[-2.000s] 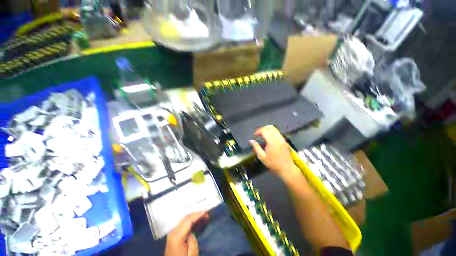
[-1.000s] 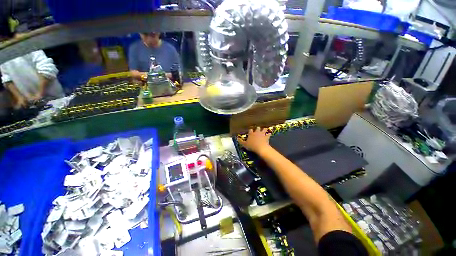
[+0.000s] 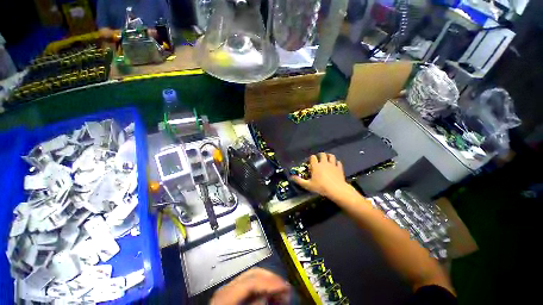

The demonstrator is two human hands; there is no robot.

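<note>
Small circuit boards with yellow-topped parts (image 3: 321,111) stand along the back edge of a black foam sheet (image 3: 321,134). My right hand (image 3: 326,175) is over the front left part of the foam, its fingertips at a few more boards (image 3: 302,171). Whether it grips one cannot be told. My left hand (image 3: 253,288) is blurred and cut off at the bottom edge, fingers curled, below the pale metal tray (image 3: 205,271). What it holds, if anything, is hidden. A yellow crate (image 3: 286,238) with boards and black foam is under my right forearm.
A blue bin (image 3: 146,208) of white plastic housings (image 3: 77,202) is at left. The soldering station (image 3: 172,162), a sponge (image 3: 243,224) and a black fan (image 3: 250,170) are in the middle. Clear trays (image 3: 411,217) are at right. A person's torso (image 3: 134,12) is across the line.
My right hand has moved from the foam's back left corner towards its front edge. My left hand, out of view one second ago, now shows at the bottom. The camera view has shifted.
</note>
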